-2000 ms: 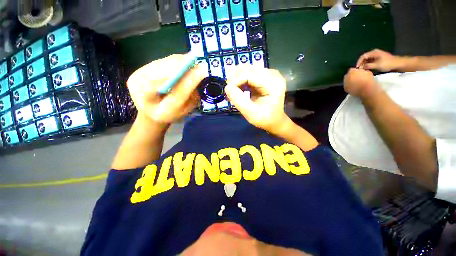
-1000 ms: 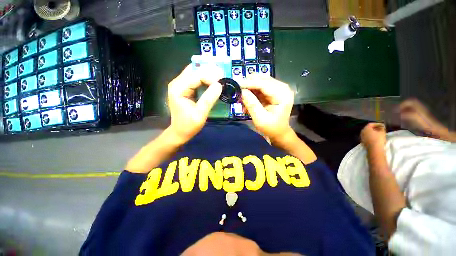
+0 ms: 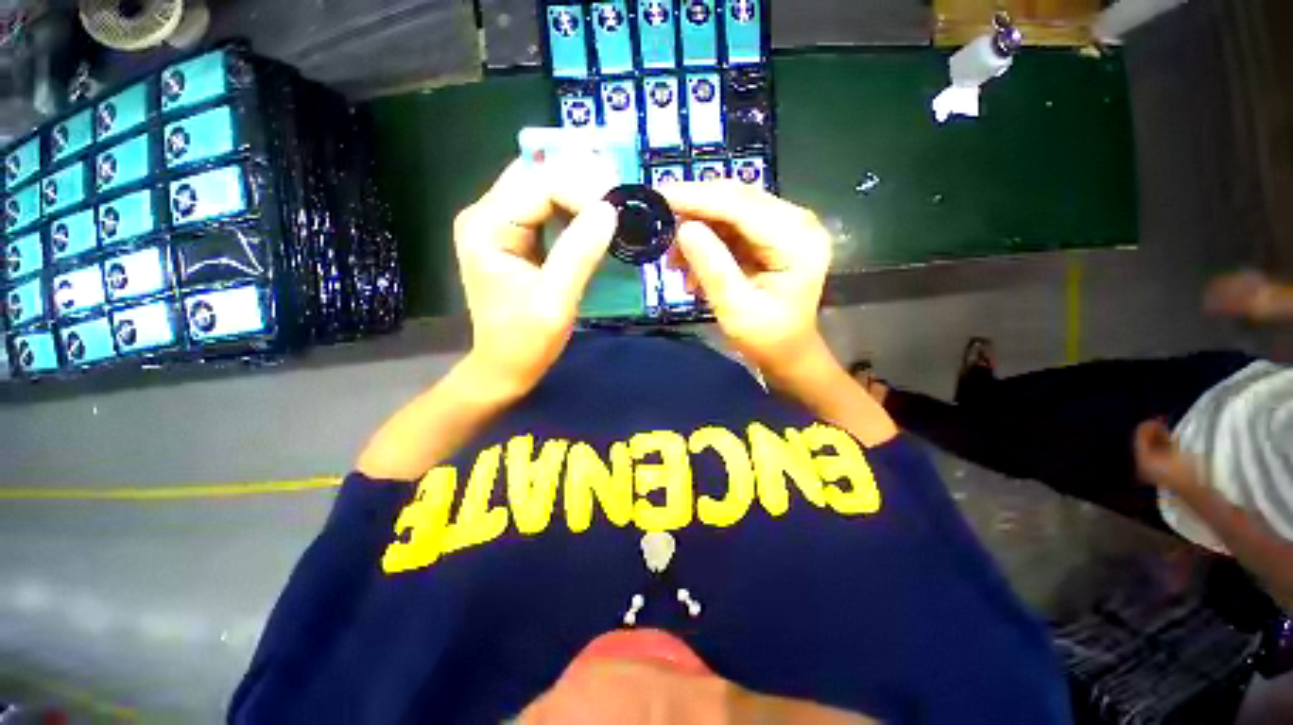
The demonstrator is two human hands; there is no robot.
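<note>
My left hand holds a pale teal device body, its upper edge showing above the fingers. A round black part with a ringed face is between my two hands, at the end of the body; I cannot tell whether it is set in it. My right hand pinches the right edge of the round part. Both hands are above a black blister tray with rows of teal bodies, and hide part of its lower rows. One pocket at its right side holds no body.
A thick stack of teal-filled trays stands at left. On the green bench at right lie a whitish roll-like object and a white scrap. A person in white is at far right.
The teal body and round part came together between my hands, the body turning from a tilted to a level pose. The person at right has moved further away to the right.
</note>
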